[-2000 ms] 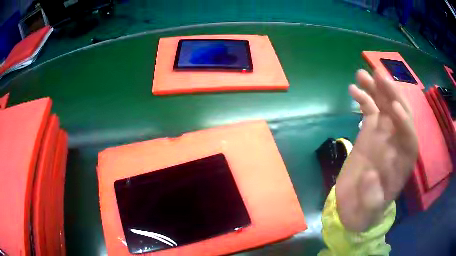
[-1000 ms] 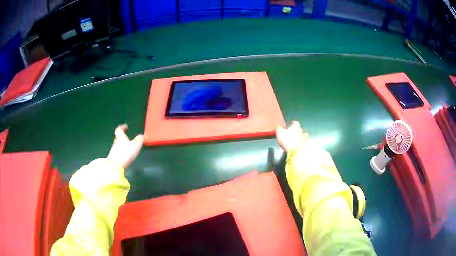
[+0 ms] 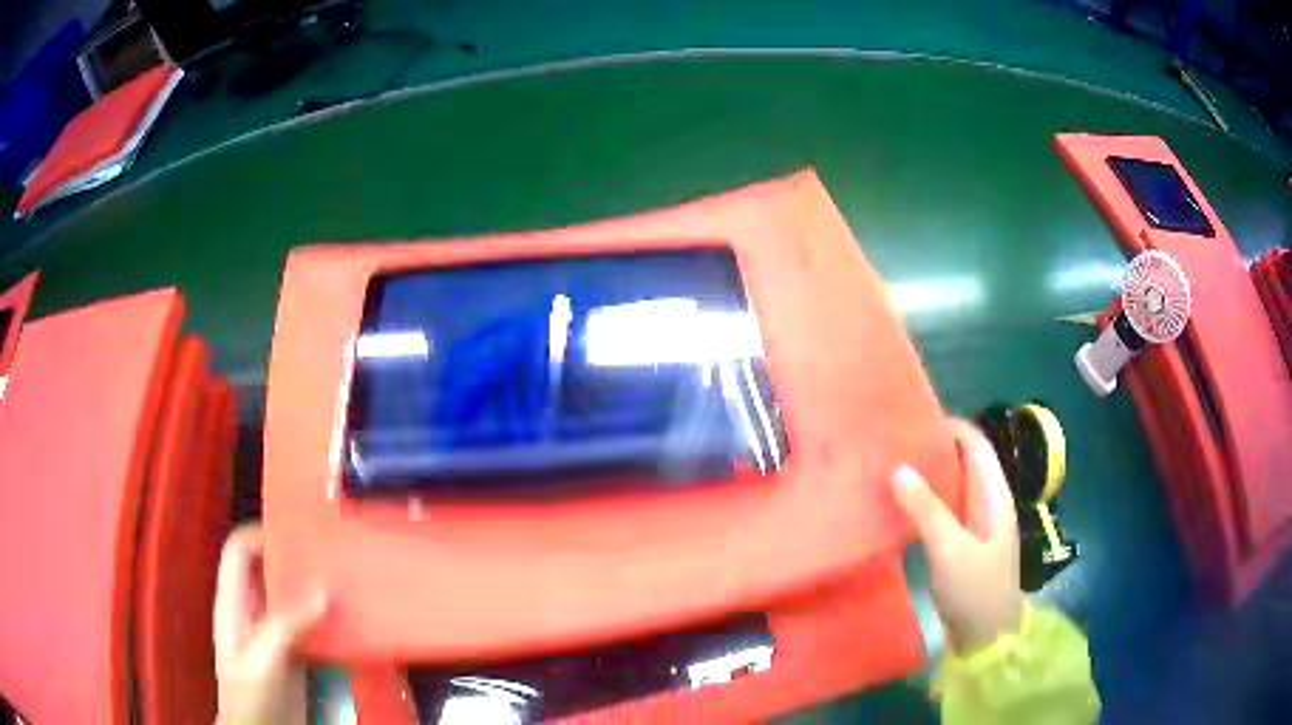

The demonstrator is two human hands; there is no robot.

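An orange-red foam sheet carries a tablet with a lit blue screen and white glare streaks. My left hand grips the sheet's near left corner, and my right hand grips its near right edge, thumb on top. The sheet is held above a second foam sheet with a dark, glossy tablet, which it mostly covers. My left hand is partly cut off by the bottom edge.
Stacked foam sheets stand at left and right, with a smaller-looking tablet at the right. A white-pink mini fan and a black tape dispenser with yellow tape are on the green bench.
Both hands have taken hold of the far foam sheet and brought it, with its lit tablet, towards me, over the near sheet and dark tablet.
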